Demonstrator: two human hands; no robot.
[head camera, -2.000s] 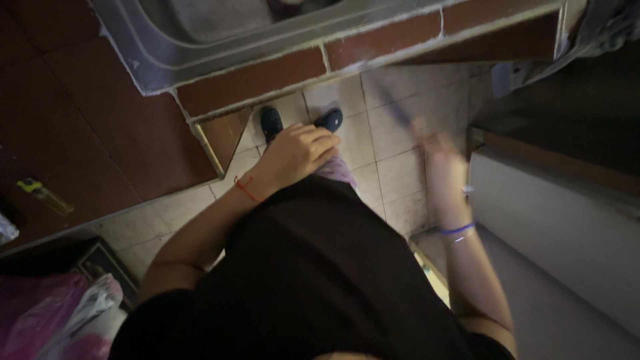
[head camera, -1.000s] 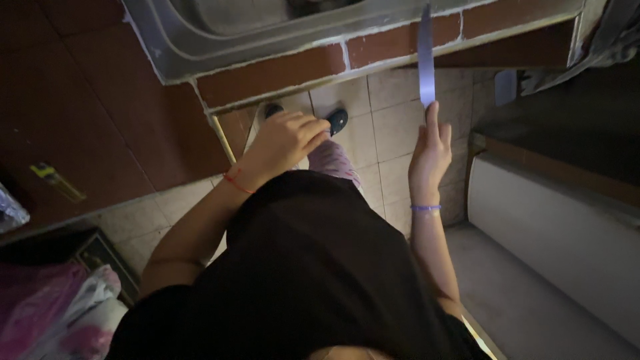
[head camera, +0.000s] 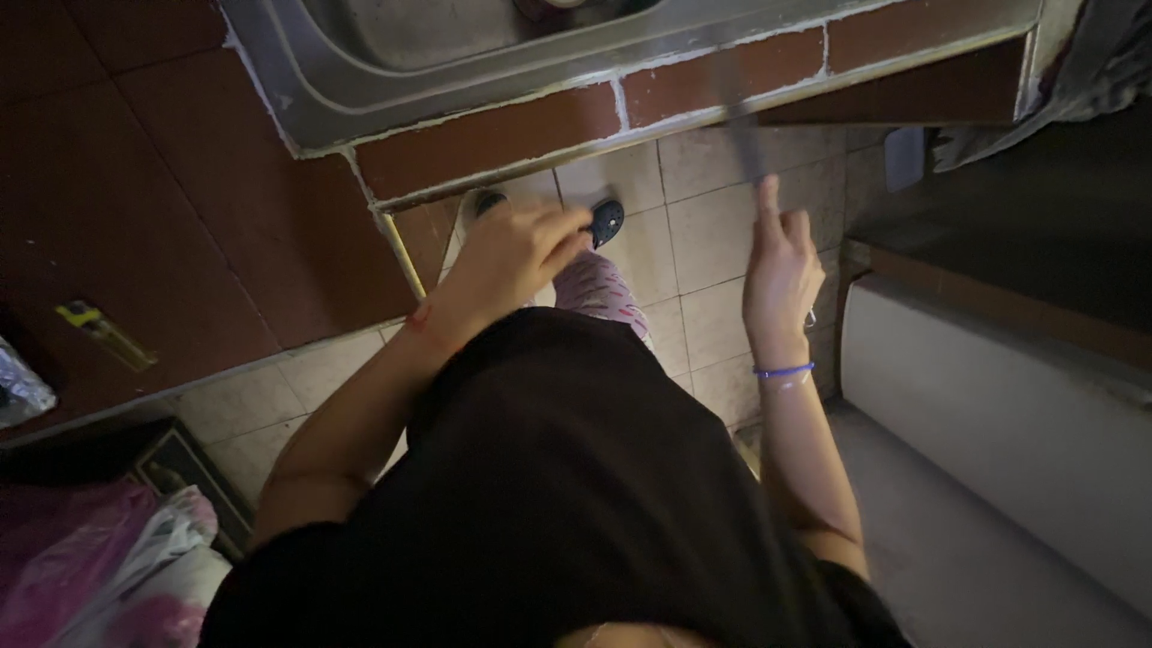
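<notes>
My right hand (head camera: 781, 270) is closed on a knife (head camera: 745, 135), the index finger stretched toward the blade. The blade is motion-blurred and points up over the red-tiled counter edge; the handle is hidden in the hand. A blue bracelet circles that wrist. My left hand (head camera: 513, 256) hangs in front of my body, palm down with bent fingers, and no object shows in it. Above both hands lies the metal sink (head camera: 333, 112), with a partly visible thing in its basin.
A yellow-and-dark box cutter (head camera: 106, 335) lies on the brown tiled counter (head camera: 198, 189) at left. Plastic bags (head camera: 117, 567) are at lower left. A pale padded seat (head camera: 981, 396) stands at right, and grey cloth (head camera: 1080, 81) hangs at upper right. Tiled floor (head camera: 711, 243) shows below.
The knife blade, sharp and upright one second ago, is now blurred and tilted a little to the left. My left hand remains in front of my body.
</notes>
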